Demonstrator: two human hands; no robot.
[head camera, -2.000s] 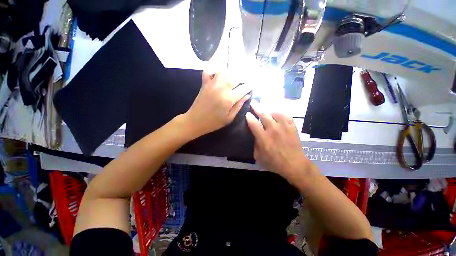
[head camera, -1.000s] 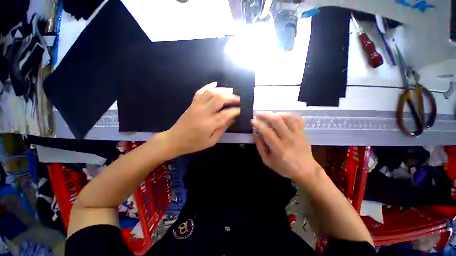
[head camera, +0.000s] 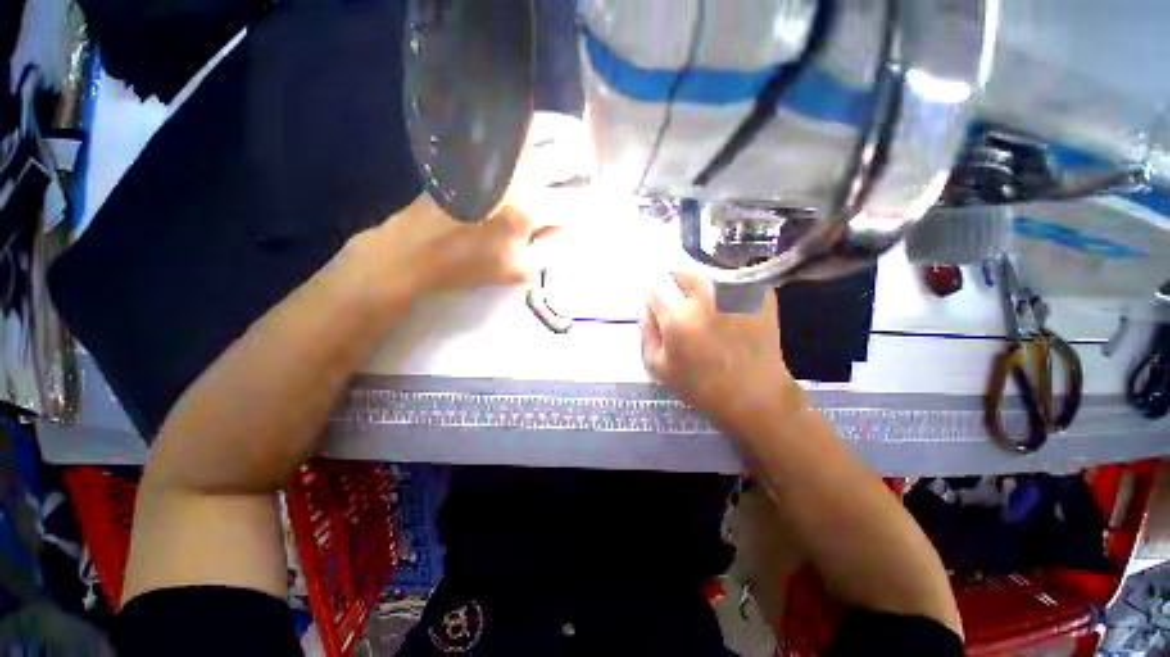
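Observation:
Black fabric panels lie left of the white sewing machine head, partly under my left forearm. My left hand is at the needle area, partly behind the dark oval paddle and washed out by lamp glare; its grip cannot be made out. My right hand is just right of the glare, fingers bent and close together; whether it pinches anything is unclear. The needle and presser foot are lost in glare. Black strips lie right of my right hand, partly under the machine head.
Scissors lie at the right, near a red handle. A ruler strip runs along the front edge. A fabric heap is at back left. Red baskets stand below the table.
The black panel has moved from the front edge up and left. My left hand has moved forward to the glare; my right has moved slightly forward. The view has shifted, and the machine head looms larger.

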